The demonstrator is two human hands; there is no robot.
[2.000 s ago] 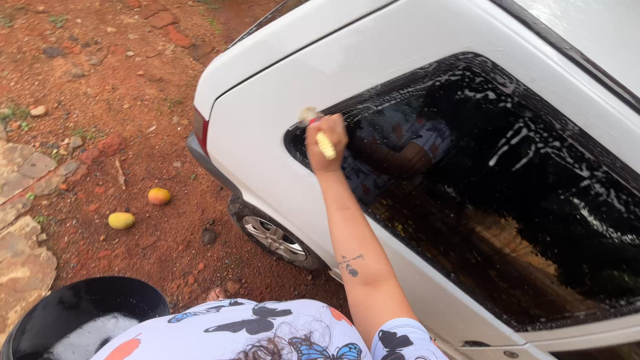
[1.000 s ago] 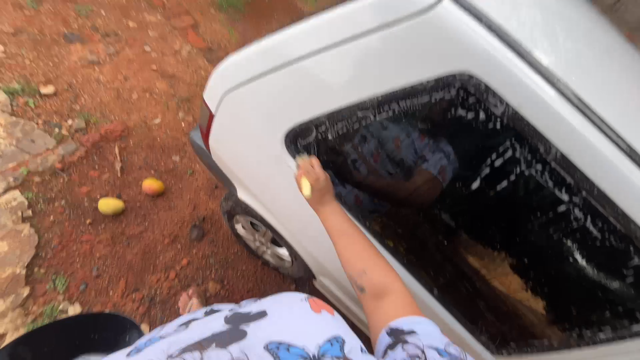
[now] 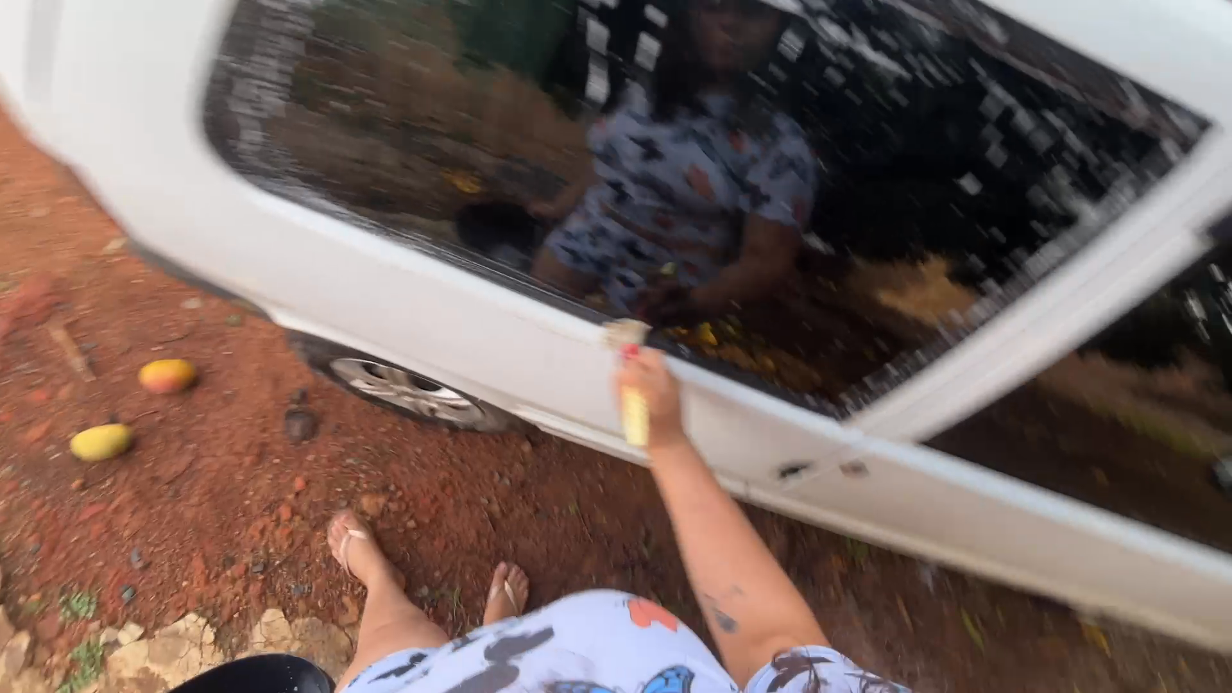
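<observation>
My right hand is closed around the pale yellow handle of a brush. The bristles rest at the lower edge of a dark side window on a white car. White streaks and wet spots mark the glass, which reflects a person in a patterned shirt. My left hand is out of view. At the bottom edge, a black bucket shows only its rim and part of its side.
Two mangoes, one yellow and one orange-red, lie on red soil left of the car's wheel. A dark lump is near the wheel. My sandalled feet stand beside flat pale stones.
The brush in my right hand has moved from the window's rear corner along to its lower edge, farther toward the front door. The view has swung right and nearer the car.
</observation>
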